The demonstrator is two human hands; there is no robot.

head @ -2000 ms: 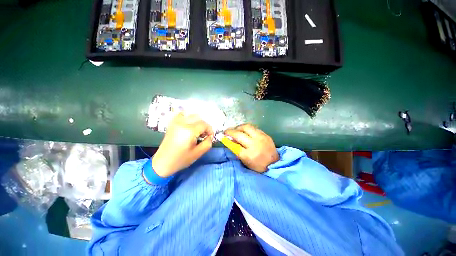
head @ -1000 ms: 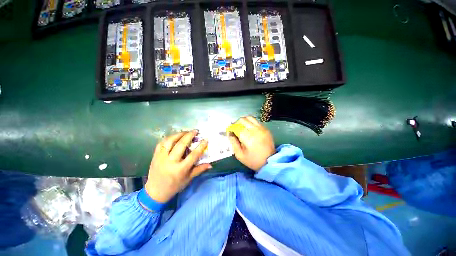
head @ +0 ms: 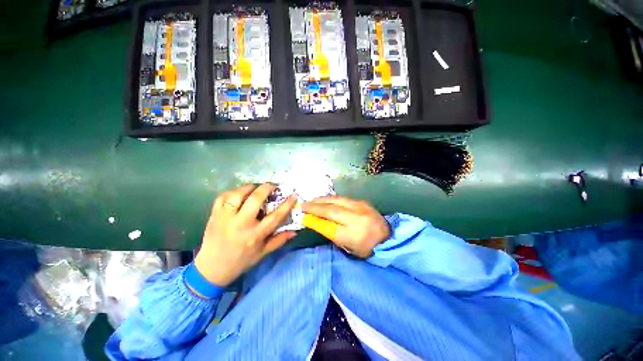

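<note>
An open phone body [head: 307, 185] lies on the green mat in front of me, glaring white, so its details are washed out. My left hand [head: 243, 229] rests on its left part, with the thumb and fingers on its edges. My right hand [head: 352, 225] grips a yellow-handled tool [head: 321, 226] at the phone's near right side. The tool's tip is close to my left fingertips; whether it touches the phone is unclear. No cable can be made out under the hands.
A black foam tray [head: 310, 128] behind holds several phone bodies upright and white strips [head: 447, 90] in its right slot. A black cable bundle [head: 423, 156] lies below it. A small dark part [head: 578, 185] lies right. Clear bags [head: 84, 282] are lower left.
The phone body has turned and shifted under my hands. My right hand and the yellow tool have moved down and toward my left fingers. My left hand stays on the phone.
</note>
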